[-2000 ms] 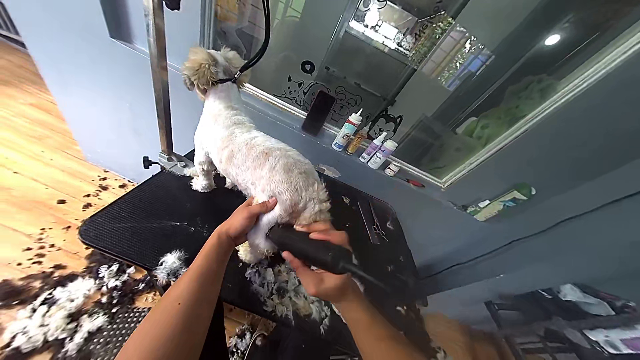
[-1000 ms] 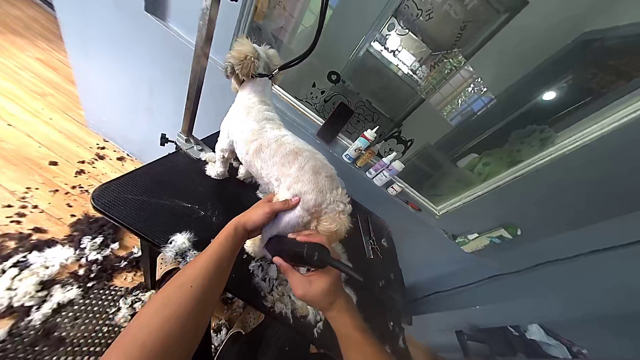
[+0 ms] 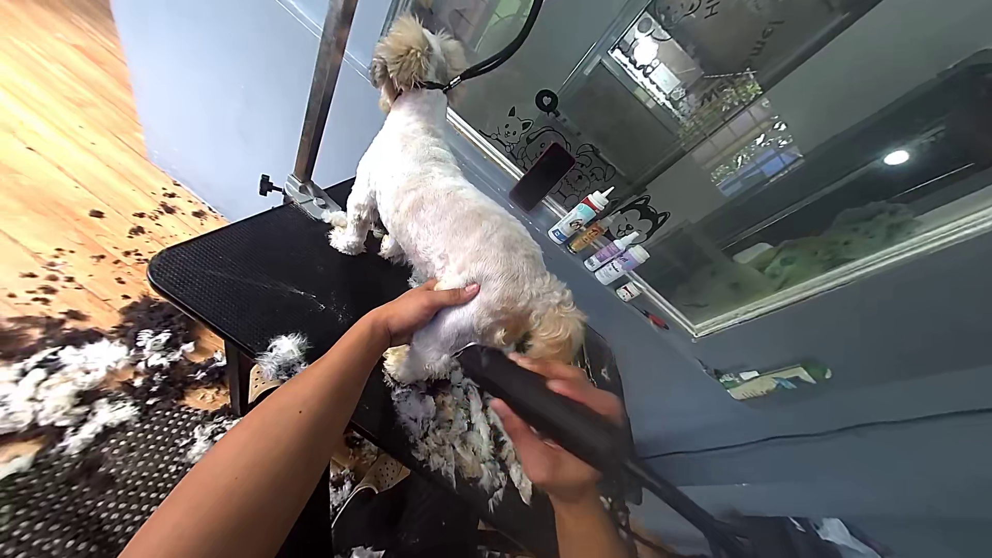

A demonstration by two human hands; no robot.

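A small white dog with tan ears [image 3: 457, 209] stands on a black grooming table [image 3: 232, 271], its head turned away and a black loop leash [image 3: 496, 60] around its neck. My left hand [image 3: 422, 308] holds the dog's hind leg near the thigh, the thumb resting on its flank. In my right hand [image 3: 562, 426] is a black corded electric clipper [image 3: 542, 399], its head against the lower hind leg. Clipped fur [image 3: 465, 442] lies on the table below that leg. The dog's face is hidden.
A metal grooming arm [image 3: 322, 101] is clamped at the table's far edge. Bottles [image 3: 580, 215] and a phone [image 3: 542, 177] stand along the window ledge at right. Scissors, partly hidden, lie behind the dog. Fur piles [image 3: 62, 380] cover the floor and a perforated mat [image 3: 93, 496] at left.
The clipper remains in my right hand at the hind leg, its body at a slightly changed angle. My left hand keeps its hold on the leg.
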